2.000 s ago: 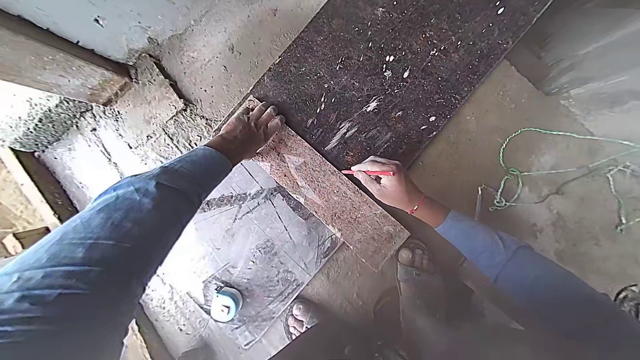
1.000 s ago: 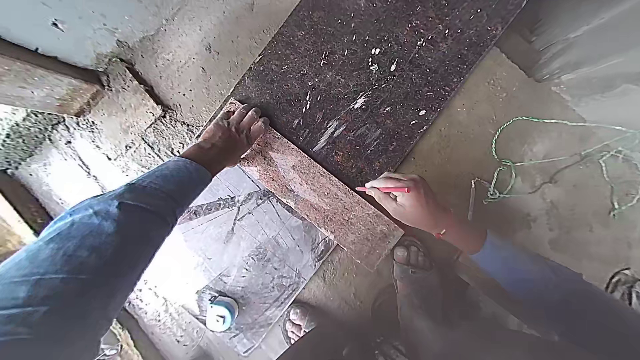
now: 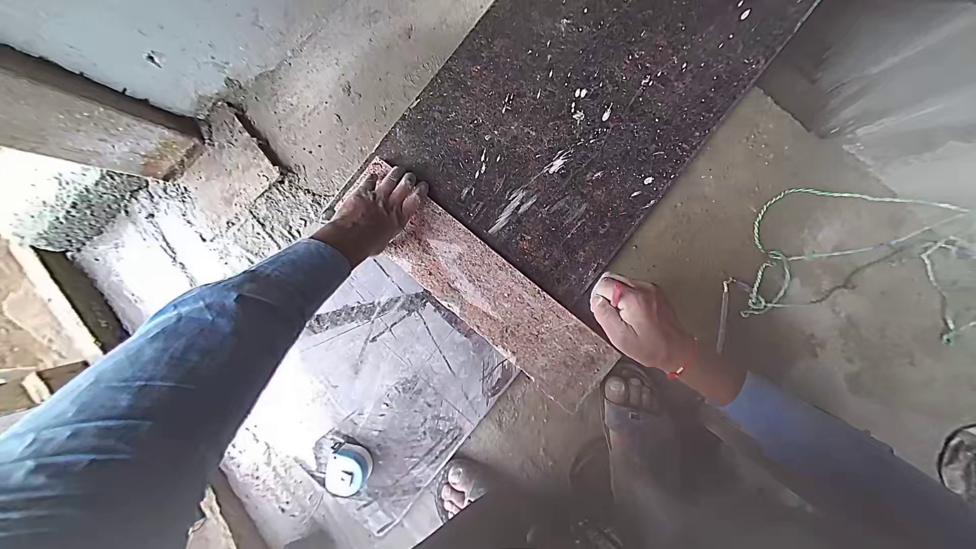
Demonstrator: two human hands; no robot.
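A long dark speckled stone slab (image 3: 564,130) lies on the floor, with white scuffs and spots on its face. Across its near end runs a narrow reddish granite strip (image 3: 496,297). My left hand (image 3: 377,210) presses flat on the strip's far left end, fingers spread onto the slab's edge. At the slab's near right corner, just beyond the strip's right end, my right hand (image 3: 637,316) is closed around a red pencil (image 3: 617,294), of which only a short part shows. The pencil's tip is hidden.
A blue and white round container (image 3: 348,469) stands on a scratched grey sheet (image 3: 404,381) at lower left. Green rope (image 3: 785,259) lies loosely on the concrete floor at right. My sandalled feet (image 3: 629,396) are close to the strip. A concrete ledge (image 3: 91,114) is at upper left.
My right hand has moved with the pencil along the strip's edge toward its right end, to the slab's corner. My left hand stays on the strip's other end.
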